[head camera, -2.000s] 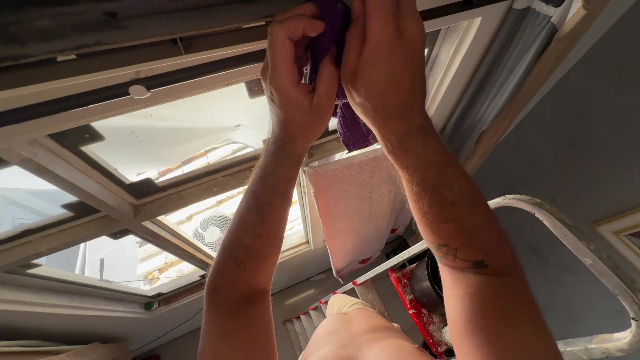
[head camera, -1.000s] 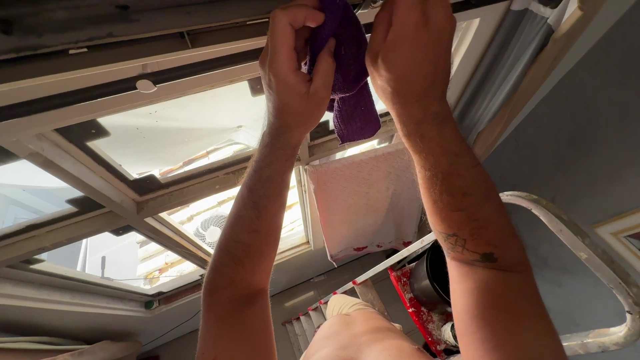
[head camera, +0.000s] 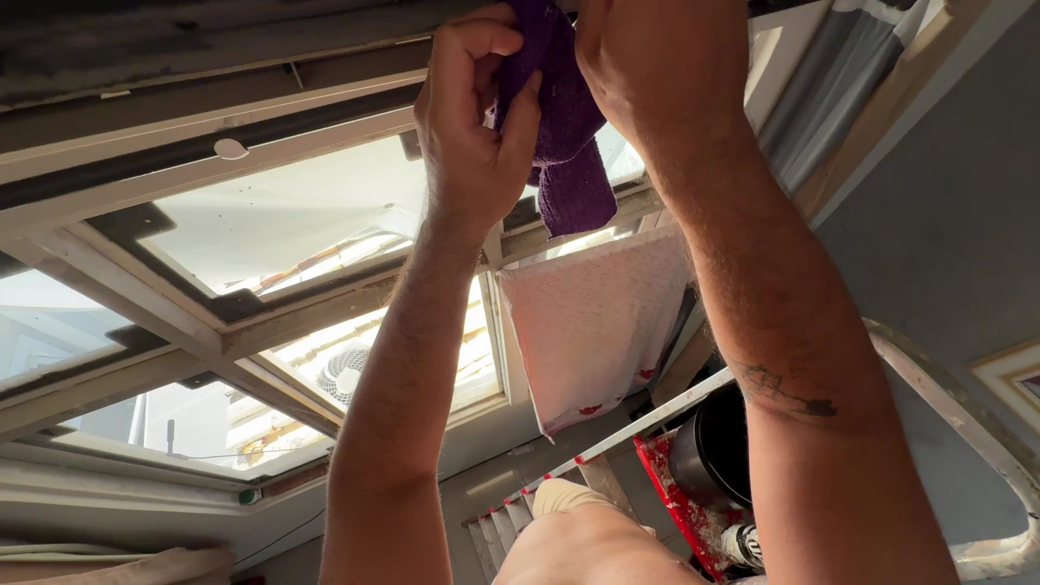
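A bunched purple cloth (head camera: 561, 106) hangs near the top of the view, in front of the upper window frame. My left hand (head camera: 483, 114) grips its left side between thumb and fingers. On the cloth's right, my right hand (head camera: 662, 65) is raised to the dark rail at the top edge; its fingers are mostly hidden, so what they hold cannot be told. Behind the forearms is a multi-pane window (head camera: 219, 349) with worn frame bars. A white cloth with red stains (head camera: 601, 317) hangs below the purple one.
A stepladder with a pale tubular rail (head camera: 951, 406) stands below and to the right. Its red tray (head camera: 678, 504) carries a black bucket (head camera: 715, 447) and a can (head camera: 743, 544). Grey curtain fabric (head camera: 845, 89) hangs at the upper right, and a picture frame (head camera: 1011, 374) is at the right edge.
The purple cloth was mostly hidden between my hands two seconds ago; more of it shows now. My right hand has moved apart from my left, to the right.
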